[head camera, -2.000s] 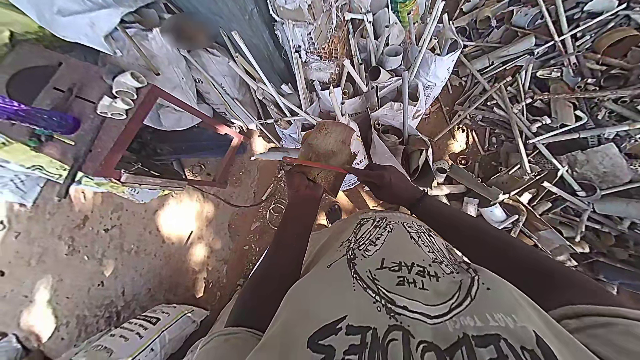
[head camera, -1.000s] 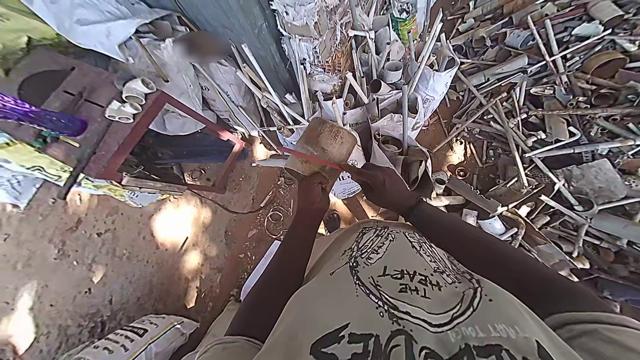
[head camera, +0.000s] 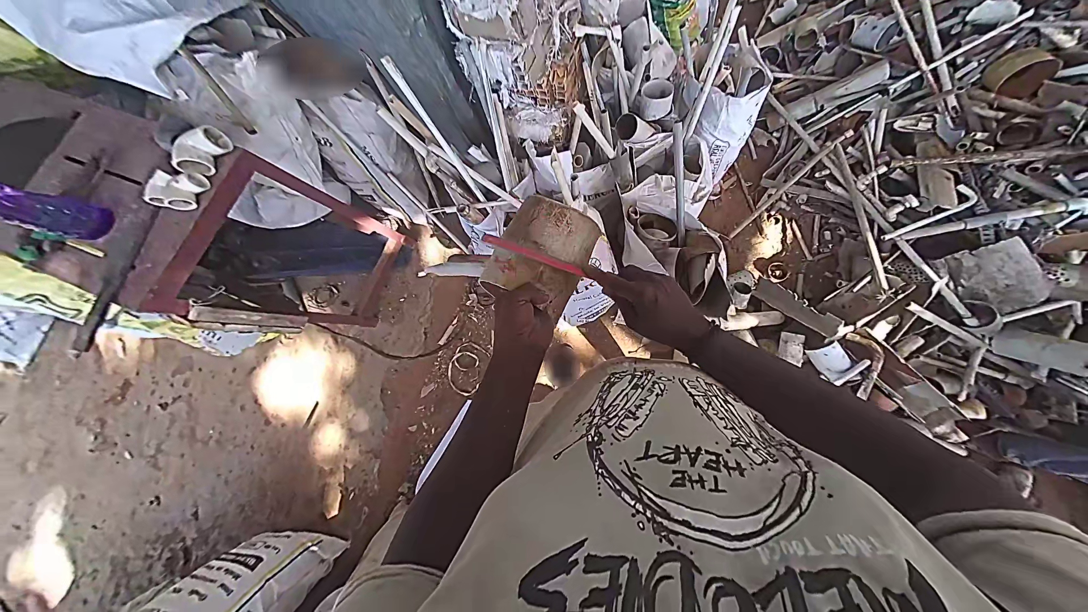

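My left hand (head camera: 522, 318) grips the near end of a short, wide, tan pipe piece (head camera: 554, 228), its surface dusty. My right hand (head camera: 654, 304) is closed around the handle end of a long thin tool with a flat red strip (head camera: 535, 255), possibly a blade. That strip lies across the pipe piece, slanting from upper left to lower right; whether it cuts into the wall cannot be told. Behind the piece, a pale narrow pipe end (head camera: 455, 269) sticks out to the left.
A reddish frame (head camera: 201, 242) with white pipe fittings (head camera: 201, 151) beside it stands left. Sacks of upright pipe offcuts (head camera: 654, 100) are ahead. Scrap pipes (head camera: 926, 217) heap up at right. A printed sack (head camera: 246, 574) lies at lower left, on bare earth.
The pipe piece has turned in my left hand since two seconds ago. The red strip, lower on it in the oldest frame, now slants across its middle. Both hands keep their hold.
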